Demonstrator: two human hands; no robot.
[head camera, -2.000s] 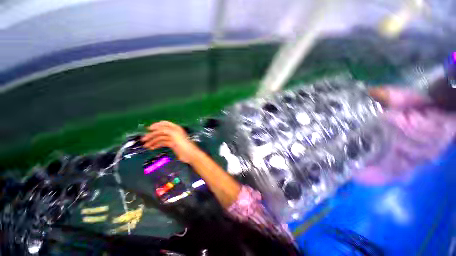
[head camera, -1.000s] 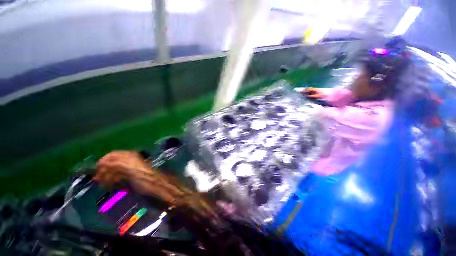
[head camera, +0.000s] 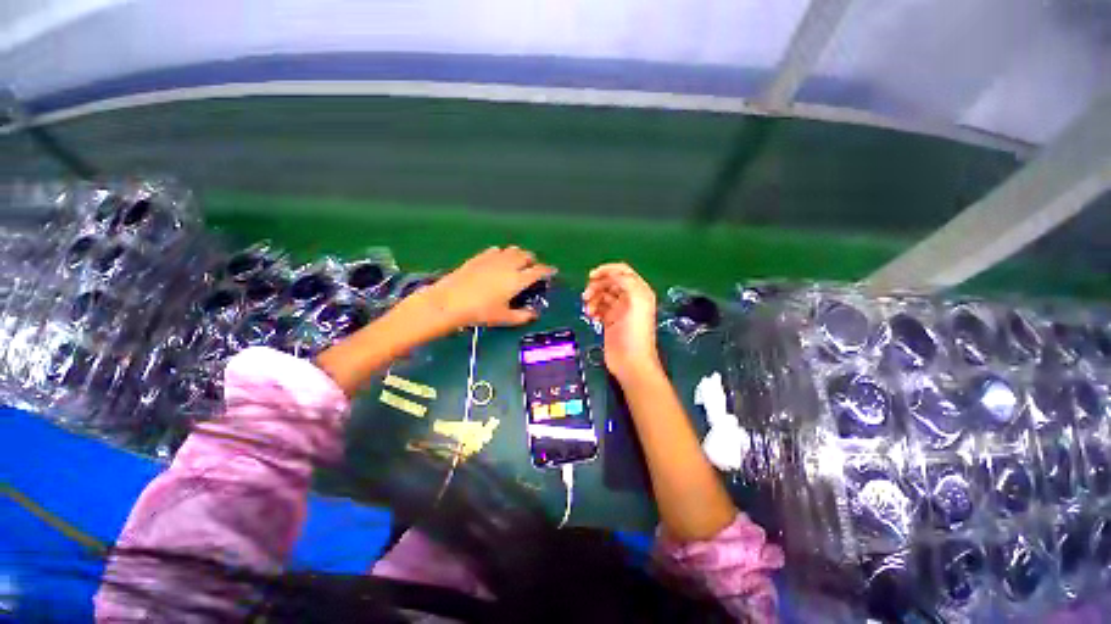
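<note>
My left hand (head camera: 502, 285) is beyond the phone, its fingers over a round black unit (head camera: 531, 295). My right hand (head camera: 621, 311) is to the right of it, raised with curled fingers; whether it holds anything is too small to tell. The phone (head camera: 557, 397) lies upright below both hands, its screen lit purple with coloured tiles. A white cable (head camera: 568, 494) runs from its bottom edge. A black slab (head camera: 624, 445) lies right of the phone, partly hidden under my right forearm.
Clear blister trays with dark discs (head camera: 938, 451) stand at right, more (head camera: 73, 305) at far left. Bagged units (head camera: 311, 288) lie left of my left hand, one (head camera: 696, 312) right. Yellow strips (head camera: 407, 394), a thin white cord (head camera: 474, 363) and white crumpled tissue (head camera: 721, 424) are on the bench.
The view has swung back from the neighbouring person in pink to the phone. My left hand and forearm have come into view at the black unit. My right hand is now beyond the phone's right side.
</note>
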